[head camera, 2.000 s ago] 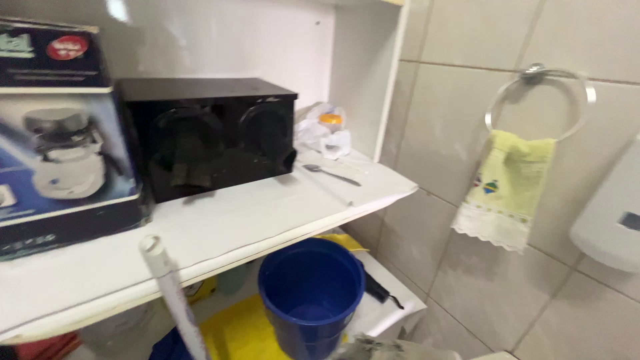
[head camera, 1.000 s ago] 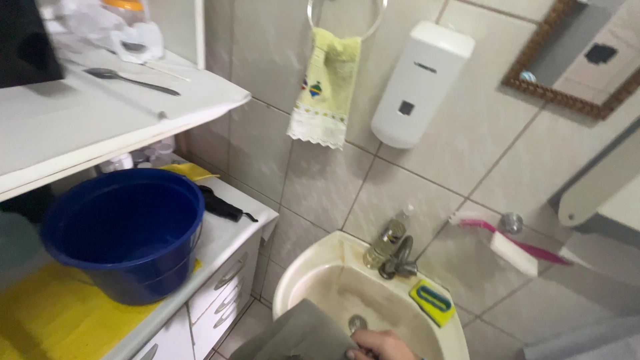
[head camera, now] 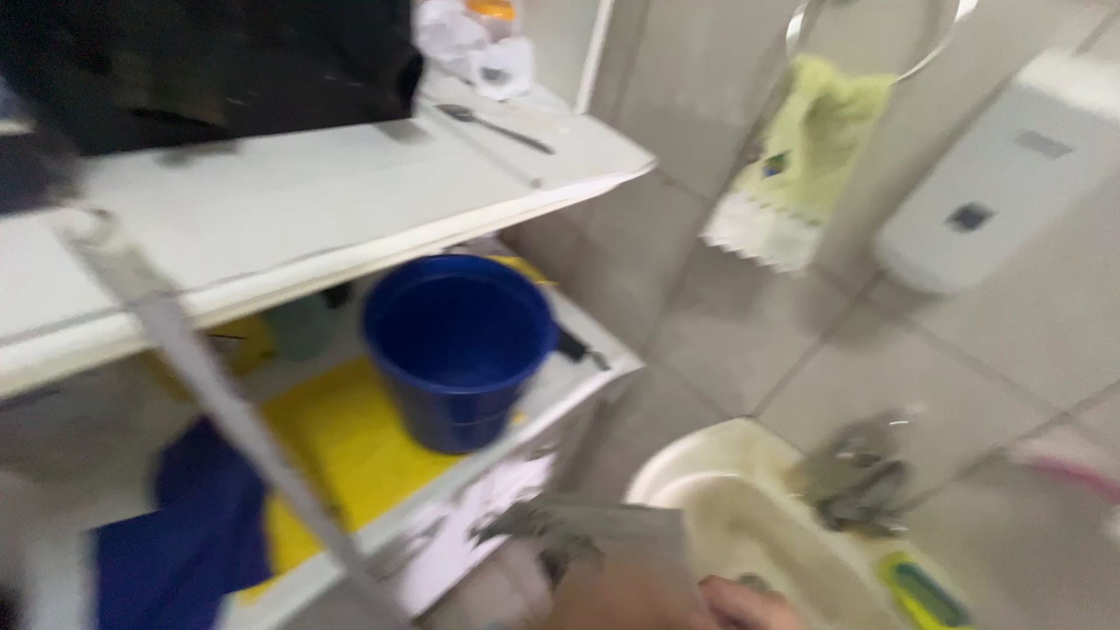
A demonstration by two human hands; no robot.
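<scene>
At the bottom edge, blurred, my right hand (head camera: 748, 604) is at the near rim of a cream washbasin (head camera: 744, 437), beside a grey flat thing (head camera: 630, 529) that looks like cloth. A second blurred skin-toned shape, probably my left hand (head camera: 604, 595), lies just left of it, against the grey thing. Whether either one grips it cannot be made out. A metal faucet (head camera: 866, 507) and a yellow-green sponge (head camera: 919, 591) stand on the basin's right side. Left of the basin, a blue plastic bucket (head camera: 459, 350) rests on a lower shelf over a yellow cloth (head camera: 350, 437).
A white upper shelf (head camera: 306, 210) carries a black box-shaped appliance (head camera: 219, 70), a spoon (head camera: 499, 129) and a crumpled white bag (head camera: 481, 52). A pale pole (head camera: 236, 411) slants across the left. On the tiled wall hang a green towel (head camera: 814, 149) and a white dispenser (head camera: 997, 175).
The view has swung right to the basin, then partly back left. The hand and grey thing, seen over the basin one second ago, are now at its near left side.
</scene>
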